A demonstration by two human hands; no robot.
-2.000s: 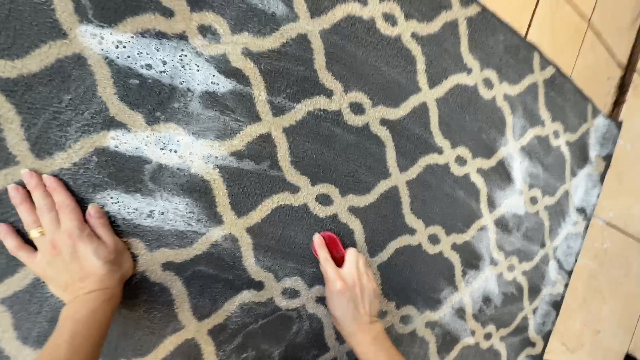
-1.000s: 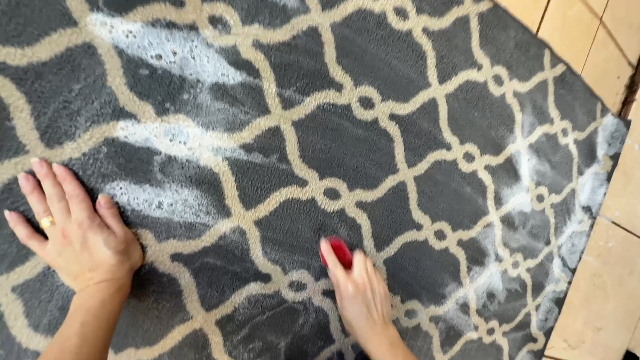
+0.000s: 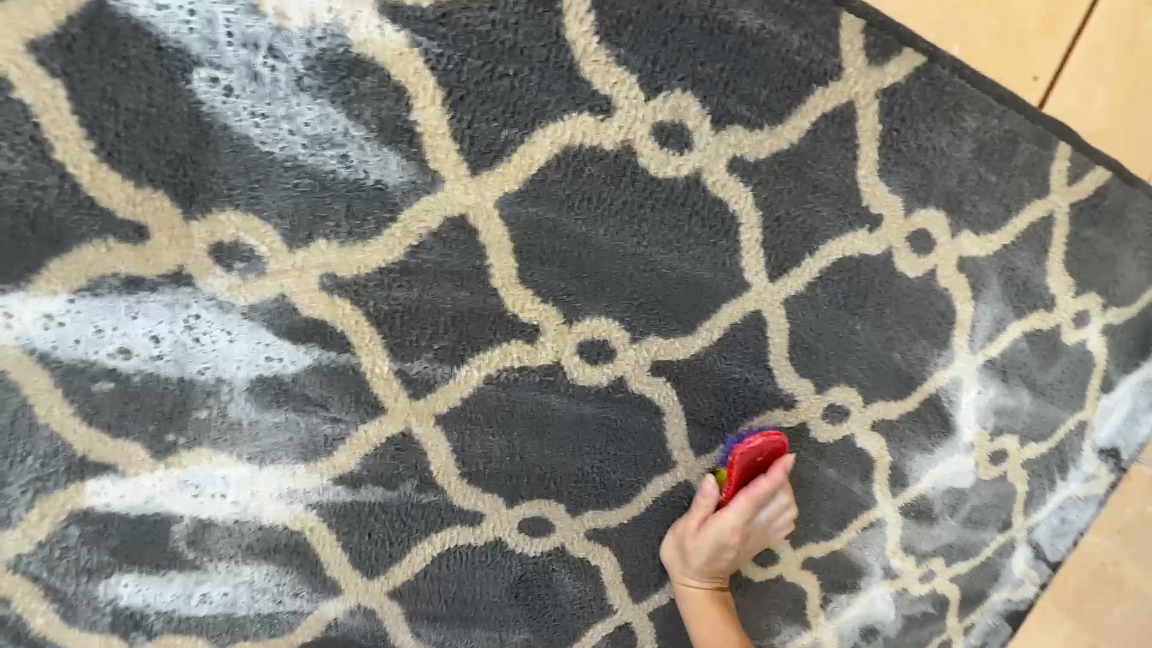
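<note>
A dark grey rug (image 3: 621, 252) with a beige trellis pattern fills most of the view. My right hand (image 3: 731, 531) grips a scrub brush (image 3: 754, 459) with a red back and purple and yellow-green bristles. The brush is tilted, its bristles toward the rug; whether they touch it cannot be told. White foam (image 3: 162, 333) lies in streaks on the rug's left part, and thinner whitish suds (image 3: 967, 432) mark its right part. My left hand is out of view.
Light tan floor tiles (image 3: 1008, 36) with a dark joint border the rug at the upper right, and more tile (image 3: 1093, 567) shows at the lower right. Thick foam (image 3: 1071, 513) lies along the rug's right edge.
My left hand, flat on the rug at the left before, is out of view. The brush in my right hand is now tilted, showing its bristles. The view has shifted and come closer.
</note>
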